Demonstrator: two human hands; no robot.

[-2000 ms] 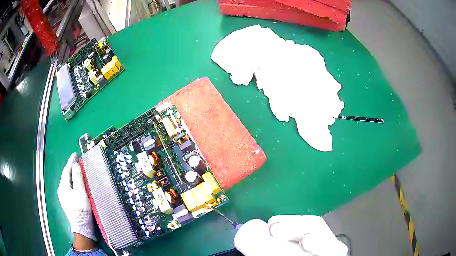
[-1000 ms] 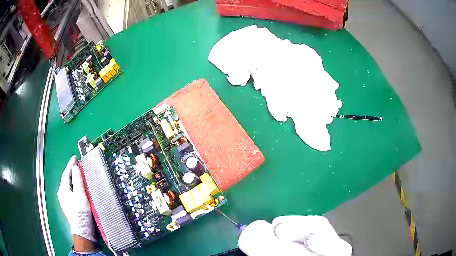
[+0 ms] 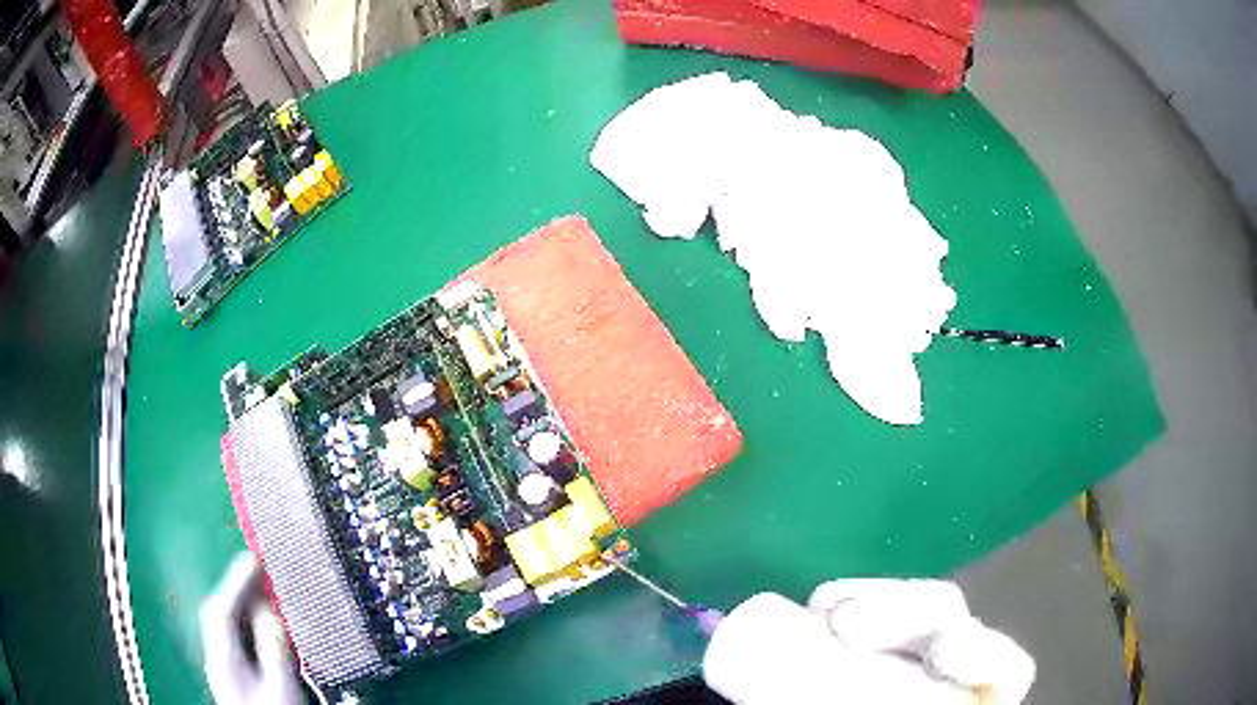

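Observation:
The green power supply board (image 3: 427, 482) lies tilted on the red foam pad (image 3: 620, 372), with its ridged heat sink (image 3: 306, 544) along the left edge. My right hand (image 3: 862, 645), in a white glove, is closed at the lower right around the dispensing syringe, whose barrel is mostly hidden by the glove. The thin needle (image 3: 655, 585) with its purple hub points at the board's corner beside the yellow film capacitors (image 3: 558, 540). My left hand (image 3: 248, 640), gloved and blurred, is at the lower left beside the heat sink; its fingers are partly hidden.
A second board (image 3: 248, 207) lies at the upper left near a metal rail (image 3: 121, 413). A crumpled white cloth (image 3: 813, 234) lies at the right with a dark rod (image 3: 1004, 338) sticking out. Red stacked foam pads (image 3: 800, 35) stand at the back.
My left hand has slid down along the heat sink toward the picture's bottom edge. My right hand has shifted slightly right, with the needle still near the board's corner.

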